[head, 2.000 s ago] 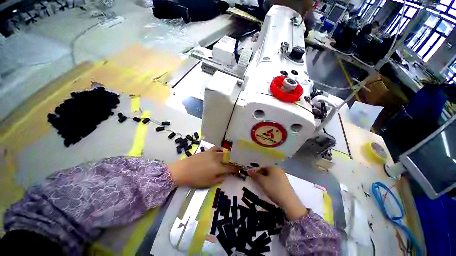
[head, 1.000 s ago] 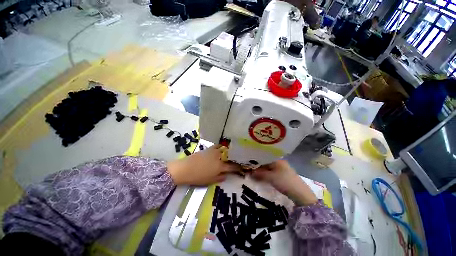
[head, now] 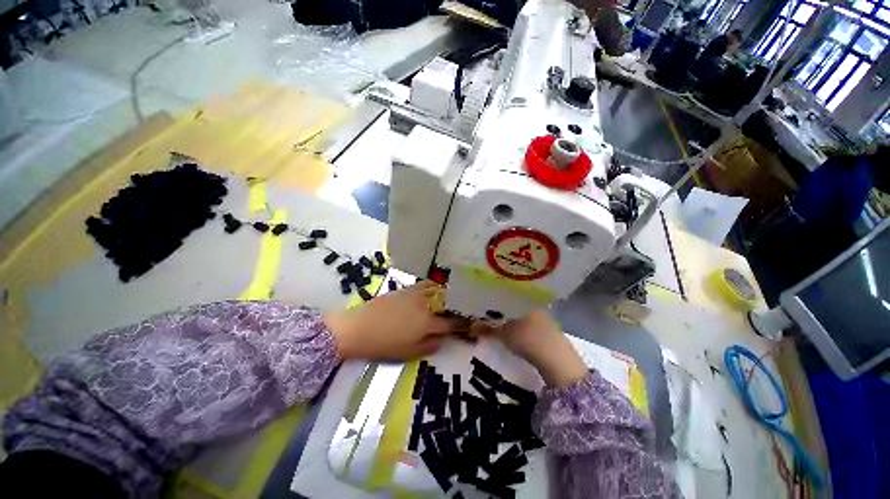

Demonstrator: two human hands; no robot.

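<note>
The white sewing machine head (head: 527, 224) stands in front of me. My left hand (head: 395, 324) is at the needle area from the left, its fingertips under the head. My right hand (head: 537, 341) is there from the right, its fingertips partly hidden by the head. What the fingertips hold is too small and hidden to tell. Loose black cut strips (head: 473, 424) lie on the white board (head: 317, 458) below my hands. Several sewn black tabs (head: 356, 273) lie left of the machine, some joined by thread. A large heap of black tabs (head: 156, 216) lies farther left.
Yellow tape strips (head: 265, 258) cross the table. A yellow tape roll (head: 734, 286), a blue cord (head: 761, 395) and a grey screen (head: 849, 297) are on the right. Clear plastic lies at the back left. A person (head: 720, 49) is far back near the windows.
My right hand moved a little right, then back left and up under the head. My left hand stays almost in place. The view has shifted slightly.
</note>
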